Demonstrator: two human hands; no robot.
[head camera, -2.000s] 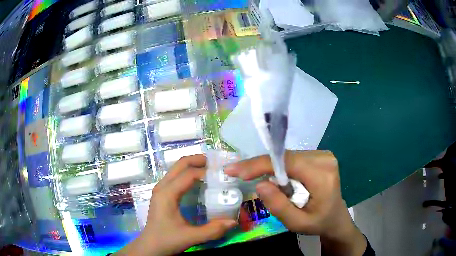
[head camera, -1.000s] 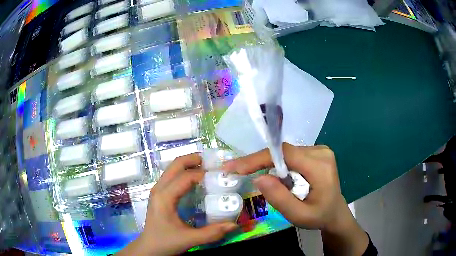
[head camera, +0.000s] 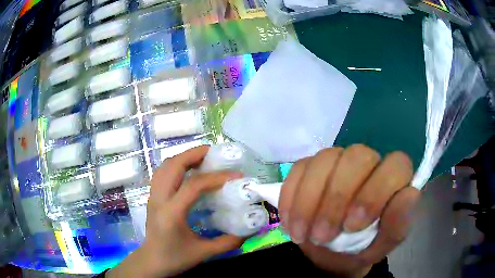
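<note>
My left hand holds several white plastic units in a column, their round marked end faces turned up towards the right. My right hand is closed in a fist around a white dispensing cone. The cone's tip touches or nearly touches the end face of the middle unit. The cone's loose clear tail sticks out behind the fist to the upper right. A clear tray with rows of white units lies to the left.
A white square sheet lies beside the tray. A cotton swab lies on the green mat. Clear bags lie at the back. Shiny printed sheets are under the tray.
My right hand has turned over from a loose hold into a fist around the cone. The tip now points left at the units, and the tail has swung to the right.
</note>
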